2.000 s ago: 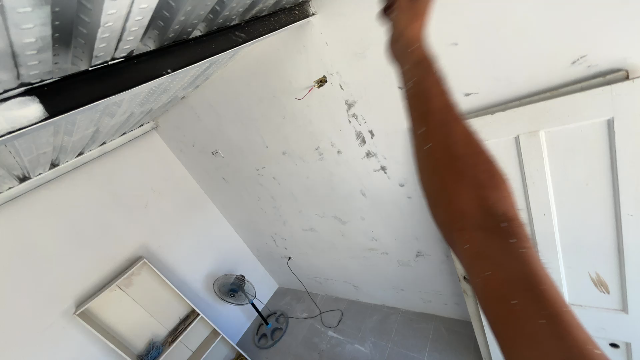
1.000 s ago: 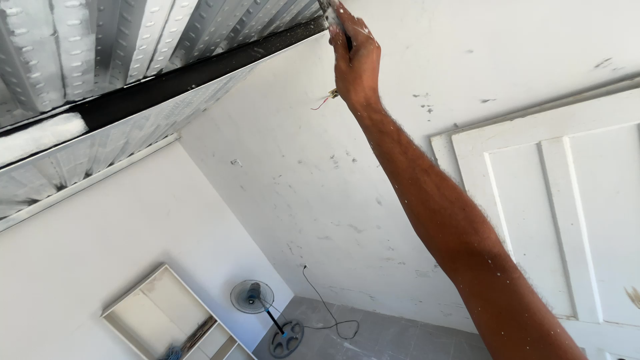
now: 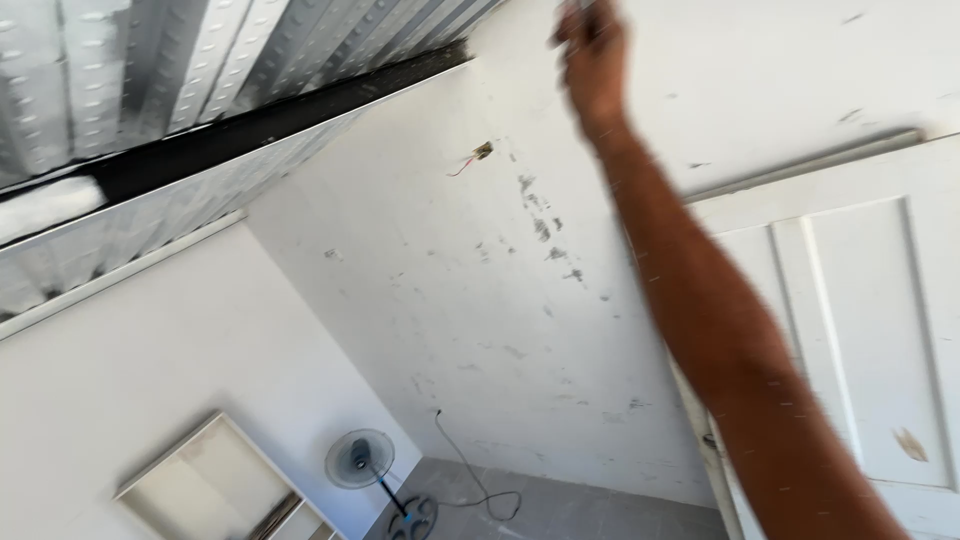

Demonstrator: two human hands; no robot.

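Note:
One arm, seemingly the right, reaches up from the lower right. My right hand point(image 3: 596, 64) is blurred at the top edge, its fingers curled around something whose shape is cut off by the frame. Behind it is the white wall point(image 3: 420, 315), marked with grey scuffs and patches. Left of the hand, a wall opening with loose wires point(image 3: 482, 151) shows. A black metal beam point(image 3: 300, 112) with a white-painted part point(image 3: 49, 206) runs below the corrugated metal roof sheet point(image 3: 247, 52). My left hand is out of view.
A white panelled door point(image 3: 870, 315) is on the right. Low on the left are a pedestal fan point(image 3: 360, 459), with its cord point(image 3: 469, 469) running to the wall, and a white shelf unit point(image 3: 217, 480). Grey tiles cover the floor point(image 3: 600, 510).
The right hand was at the beam's far end one second ago, in front of the wires. It has moved right, away from the beam, and the wires show again.

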